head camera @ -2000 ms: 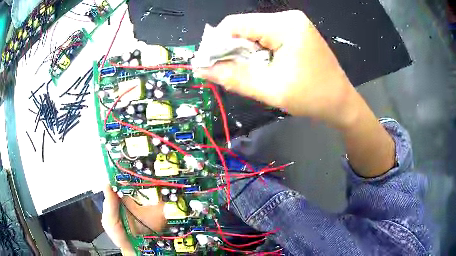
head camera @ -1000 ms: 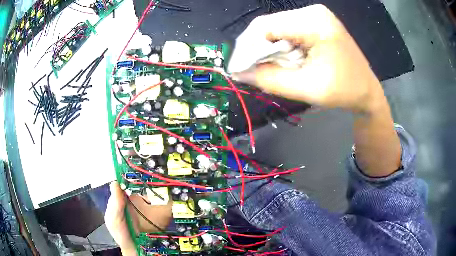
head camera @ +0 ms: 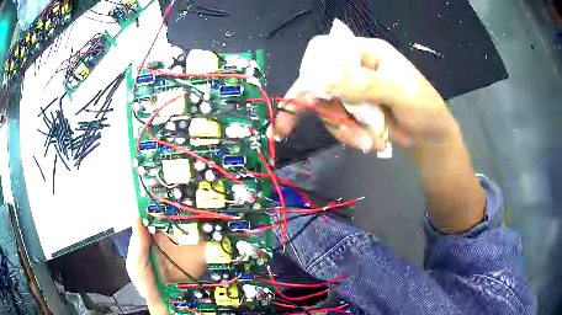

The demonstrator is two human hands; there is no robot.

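A long green PCB panel [head camera: 185,151] with yellow transformers, blue sockets and loose red and black leads stands near upright in front of me. My left hand [head camera: 143,267] grips its lower left edge from behind; most of it is hidden by the panel. My right hand [head camera: 394,92] is right of the panel's upper part, pinching a crumpled white tissue [head camera: 333,58]. A narrow pale end [head camera: 384,147] sticks out below the fingers. A red lead [head camera: 314,106] runs from the panel to these fingers; whether it is gripped I cannot tell.
A white sheet [head camera: 46,203] at left bears a pile of black cut pieces [head camera: 74,136] and a small wired board [head camera: 80,72]. More board panels [head camera: 37,37] lie at the upper left. A black sheet [head camera: 246,31] with white specks lies behind. A reddish-brown tray edge [head camera: 28,264] shows at lower left.
My right hand with the tissue has moved away from the panel's top right corner and turned, its fingers now lower. The panel shifted right, then slightly back left.
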